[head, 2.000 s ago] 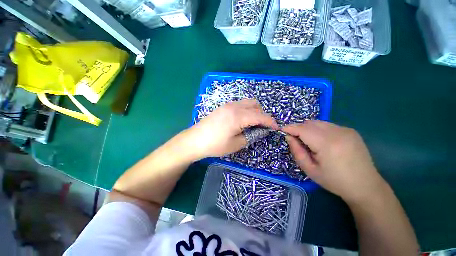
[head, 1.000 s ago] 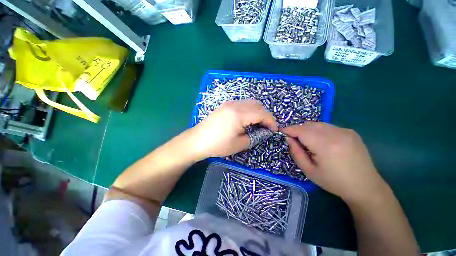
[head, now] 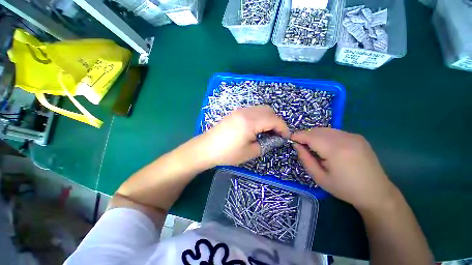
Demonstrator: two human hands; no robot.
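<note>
The blue tray point(head: 339, 103) holds a heap of short shiny metal pieces point(head: 305, 106), with thinner pale pins point(head: 230, 98) at its left side. My left hand point(head: 246, 132) is over the tray, its fingers closed around a grey speckled bundle of small metal parts point(head: 271, 144). My right hand point(head: 336, 158) is over the tray's right part, thumb and forefinger pinching a tiny silver part point(head: 293, 141). The fingertips of both hands meet or nearly meet there. What exactly the right fingertips hold is too small to tell.
A clear tub point(head: 312, 222) of long metal pins stands between tray and body. Beyond the tray are clear bins point(head: 305, 53) of metal parts and pale packets. A yellow bag point(head: 62, 64) and a dark flat object point(head: 128, 92) lie left. Clear boxes point(head: 458, 39) stand far right.
Both hands stay at the same place over the tray. The left fingers and the bundle have shifted slightly right.
</note>
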